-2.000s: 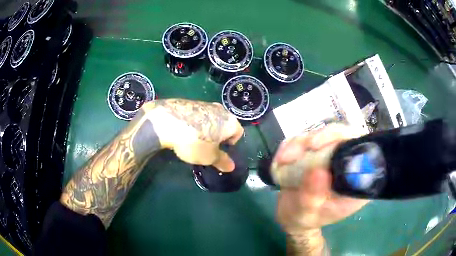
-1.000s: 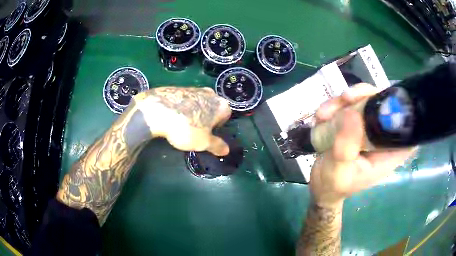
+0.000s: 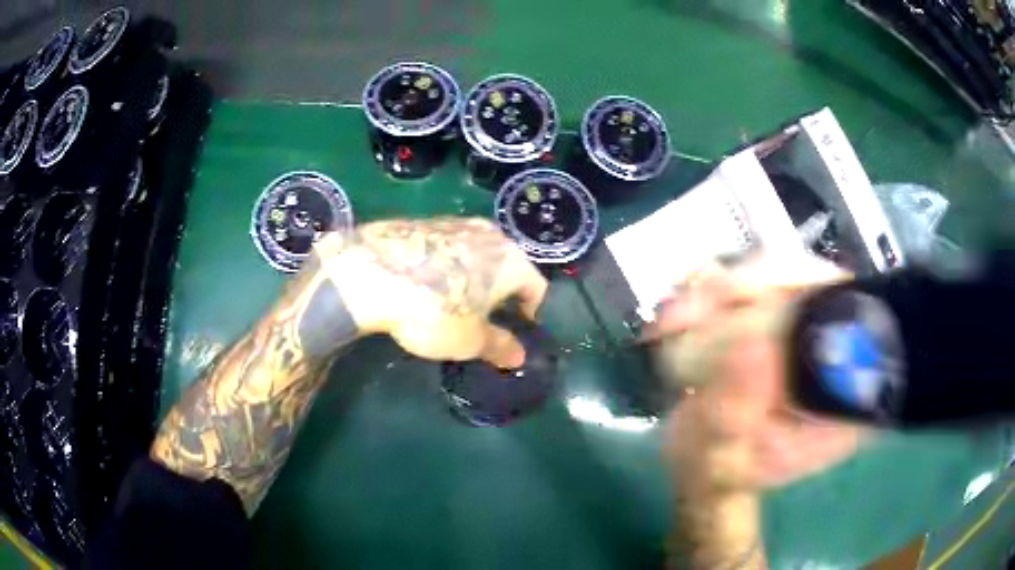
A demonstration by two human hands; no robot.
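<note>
My left hand [image 3: 445, 295] holds a plain dark round unit [image 3: 498, 390] on the green bench, its thumb on the top and its other fingers mostly hidden. My right hand [image 3: 751, 384], blurred, is shut around the pale grip of the electric screwdriver [image 3: 890, 356], a thick black body with a round blue-and-white sticker. The screwdriver tip is blurred, to the right of the dark unit, and appears apart from it. A cylindrical unit [image 3: 547, 216] with a pale ring stands just beyond my left hand; another cylindrical unit [image 3: 302, 222] stands beside my left wrist.
Three more cylindrical units [image 3: 509, 119] stand farther back. The white-and-grey screw feeder [image 3: 685, 239] lies right of them, with a clear plastic bag [image 3: 913, 217] behind it. Black blister trays [image 3: 106, 290] are stacked at left, holding ringed units. Dark trays [image 3: 957, 56] stand at the upper right.
My right hand and the screwdriver have moved from over the screw feeder down towards the dark unit, roughly back to their earlier level. My left hand stays on the unit; the whole view has shifted slightly.
</note>
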